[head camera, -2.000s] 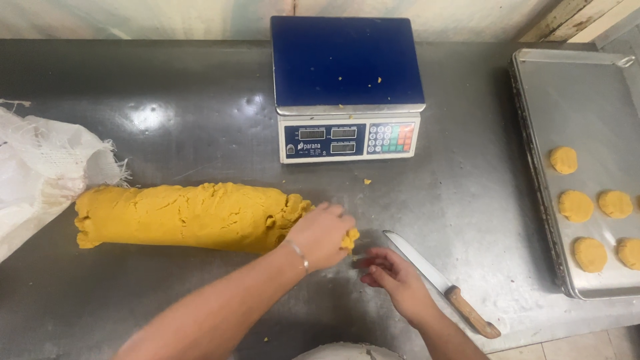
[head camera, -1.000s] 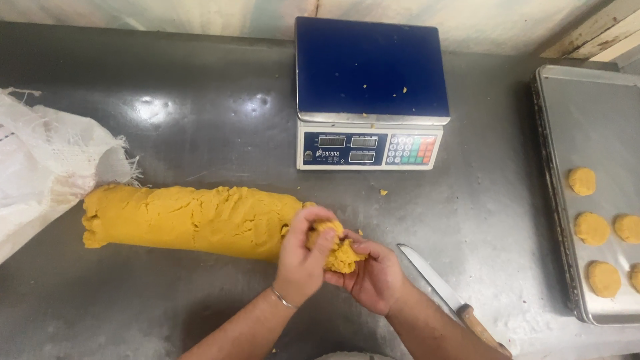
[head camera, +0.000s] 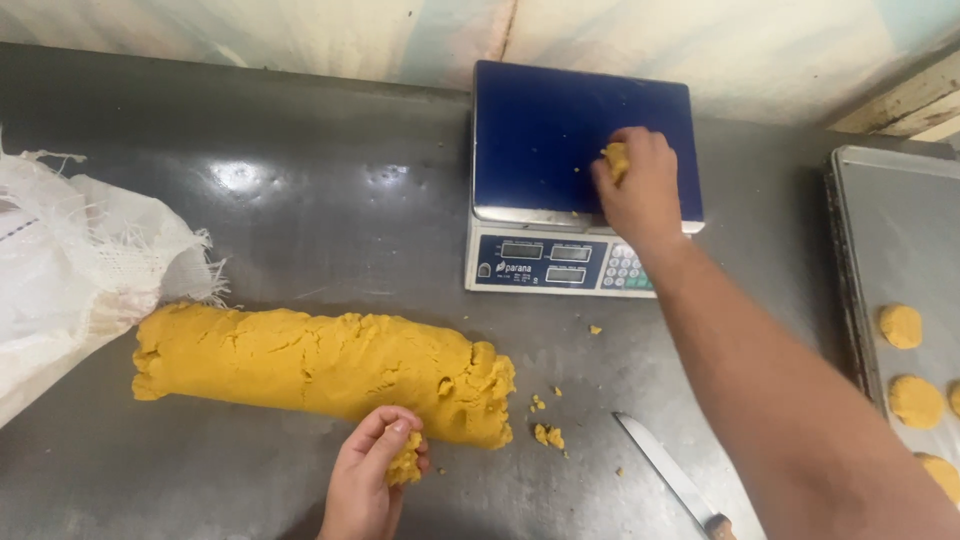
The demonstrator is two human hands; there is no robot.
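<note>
A thick log of yellow dough lies on the metal table, its right end broken and crumbly. Just below that end, my left hand holds a crumbly lump of dough in its fingers. My right hand is over the blue platform of a Parana digital scale, with a piece of dough between thumb and fingers. Whether that piece touches the platform cannot be told. A knife with a wooden handle lies under and left of my right forearm.
Dough crumbs are scattered between log and knife. At the right, a metal tray bears several round dough pieces. A frayed white woven sack touches the log's left end. A wall runs behind the table.
My hands, together at the log's right end a second ago, are now apart. The right one has moved up over the scale with dough; the left one stays low, also with dough.
</note>
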